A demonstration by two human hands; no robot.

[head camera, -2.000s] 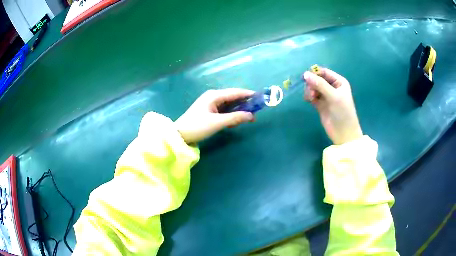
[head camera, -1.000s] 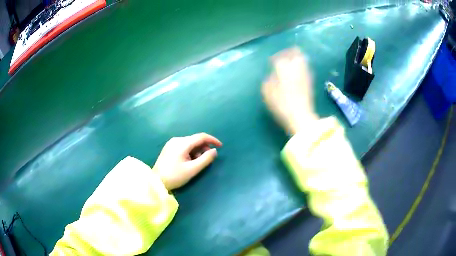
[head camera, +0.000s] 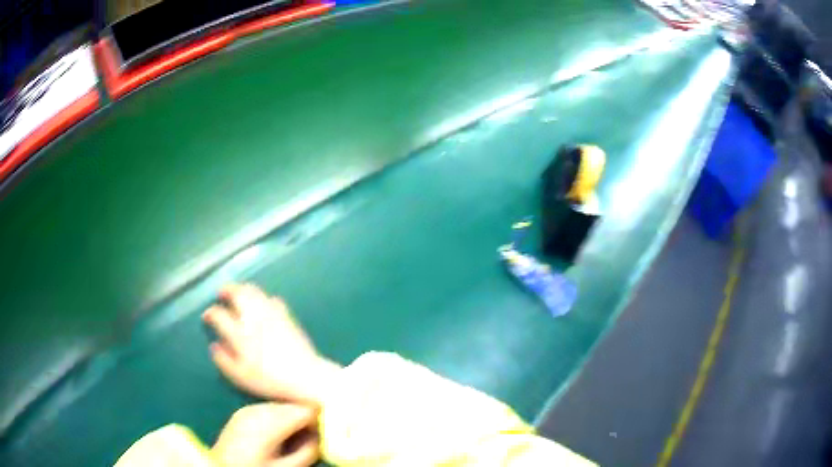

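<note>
My right hand (head camera: 260, 342) is low at the left, blurred, its sleeve crossing from the lower right. Its fingers are partly curled, and I cannot tell whether it holds anything. My left hand (head camera: 266, 436) is just below it at the bottom edge, curled and partly cut off; its grip is unclear. The small blue-and-clear item (head camera: 546, 286) lies on the green bench top (head camera: 401, 264), right of my hands. A black tape dispenser with a yellow roll (head camera: 567, 208) stands beside it. A tiny yellow piece (head camera: 521, 224) shows by the item's narrow end.
A dark screen (head camera: 173, 29) with a red-orange edge and a white panel (head camera: 46, 91) are at the upper left. A blue bin or box (head camera: 734, 169) is beyond the bench's right edge. Grey floor with a yellow line (head camera: 712, 347) is at the right.
The blue-and-clear item, in my hands two seconds ago, lies by the dispenser. My view has turned right. My right hand has moved left and down, close to my left hand.
</note>
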